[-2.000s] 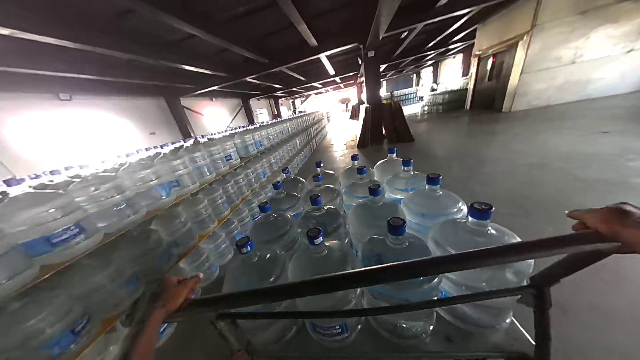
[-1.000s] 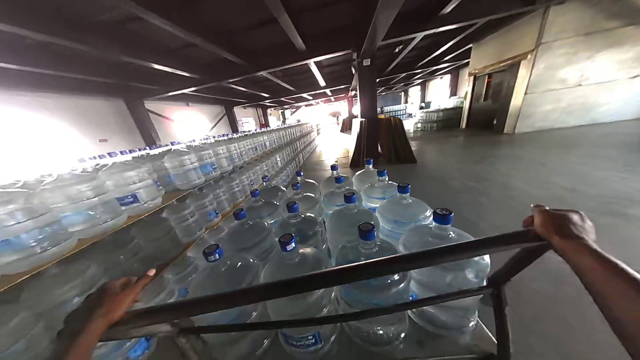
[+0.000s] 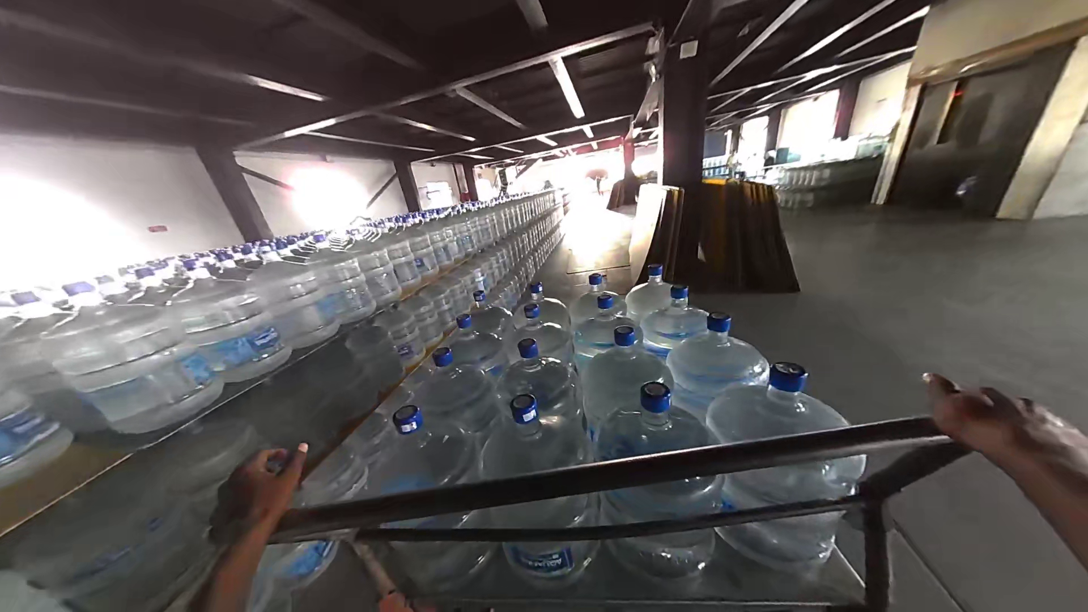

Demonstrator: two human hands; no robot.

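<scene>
In the head view, my left hand rests at the left end of a dark metal cart handle, its thumb pointing up. My right hand is at the handle's right end, with fingers extended over the corner of the frame; its grip is partly hidden. Beyond the handle, several large clear water bottles with blue caps stand upright in rows on the cart's flat bed. The nearest bottles are partly covered by the handle and a thinner lower bar.
Long stacked layers of capped water bottles run close along the left. Ahead, dark boards lean around a steel column. Grey floor lies to the right, with a dark doorway in the far wall.
The view has moved forward, and the column with the leaning boards now looks nearer. Both hands have stayed at the handle's ends, with the bottles on the cart beyond it.
</scene>
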